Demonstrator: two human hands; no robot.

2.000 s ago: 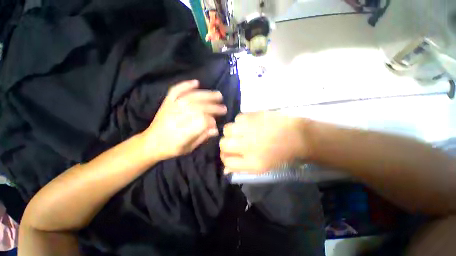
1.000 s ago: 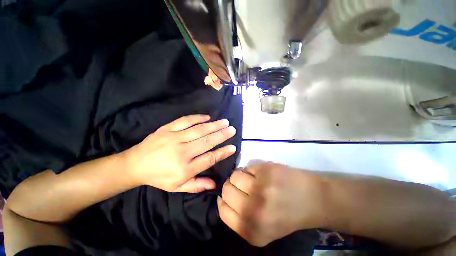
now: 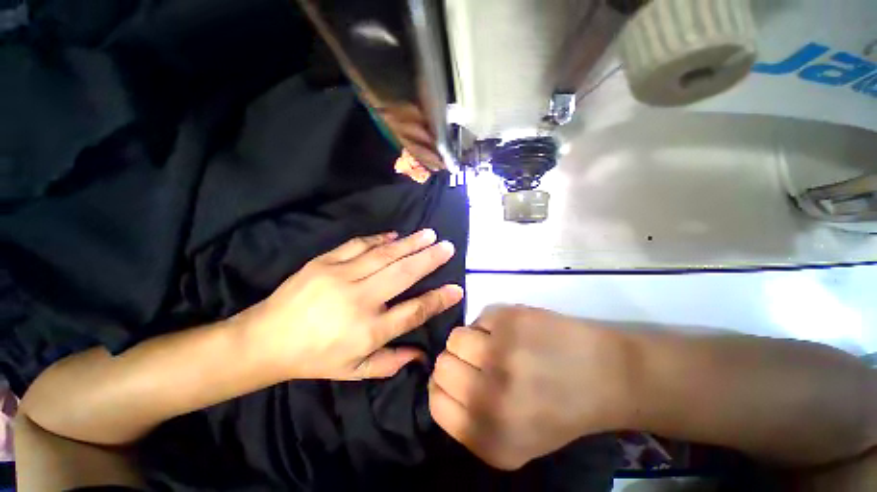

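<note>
A large black garment piece (image 3: 260,163) lies left of the needle and runs down over the lap. Its straight right edge reaches up to the presser foot (image 3: 458,179) of the white sewing machine (image 3: 664,183). My left hand (image 3: 337,307) lies flat on the cloth with fingers spread, fingertips near the edge. My right hand (image 3: 538,384) is curled with its fingertips closed on the cloth edge, below and right of my left hand. The needle is too small and glare-lit to make out.
A ridged pale knob (image 3: 688,53) juts from the machine head at upper right, beside blue lettering (image 3: 827,67). A dark knob with a pale end (image 3: 526,206) sits right of the foot. An orange thing (image 3: 412,167) lies left of the foot.
Since two seconds ago the view has moved closer to the machine head. My left hand has gone from raised fingers to flat on the cloth. Over the last second both hands have barely moved.
</note>
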